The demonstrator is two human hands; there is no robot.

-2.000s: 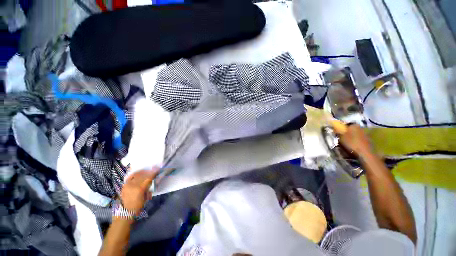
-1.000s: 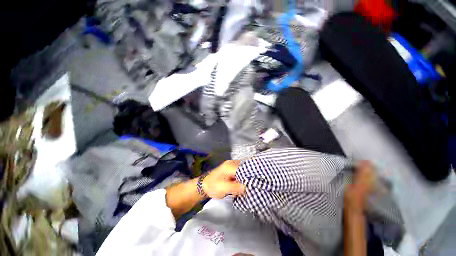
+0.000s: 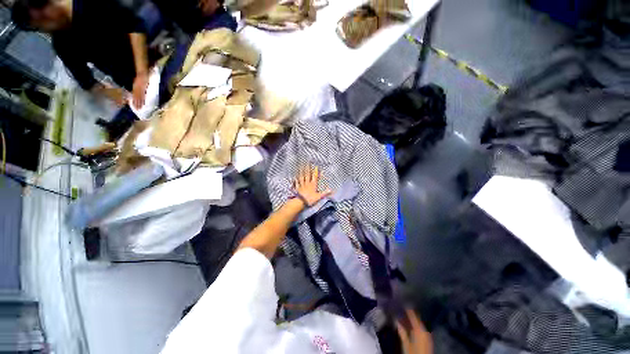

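Note:
A checked black-and-white garment piece (image 3: pixel 352 155) lies spread over a heap in front of me, with grey and dark navy parts (image 3: pixel 345 256) hanging towards me. My left hand (image 3: pixel 309 188) lies flat on the checked cloth, palm down and fingers spread. My right hand (image 3: pixel 414 335) is at the bottom edge, blurred and partly cut off, beside the dark lower end of the cloth. Whether it holds anything cannot be told.
Tan garment pieces (image 3: pixel 207 121) are heaped at the upper left. A person in dark clothes (image 3: pixel 103 41) works behind them. Dark checked garments (image 3: pixel 573 124) and white cloth (image 3: pixel 535 214) lie at right. A black bundle (image 3: pixel 414 114) sits under a white table (image 3: pixel 311 48).
The view has swung from the pressing table to the heap at the side. The checked garment, earlier between both hands, now lies on the heap under my opened left hand.

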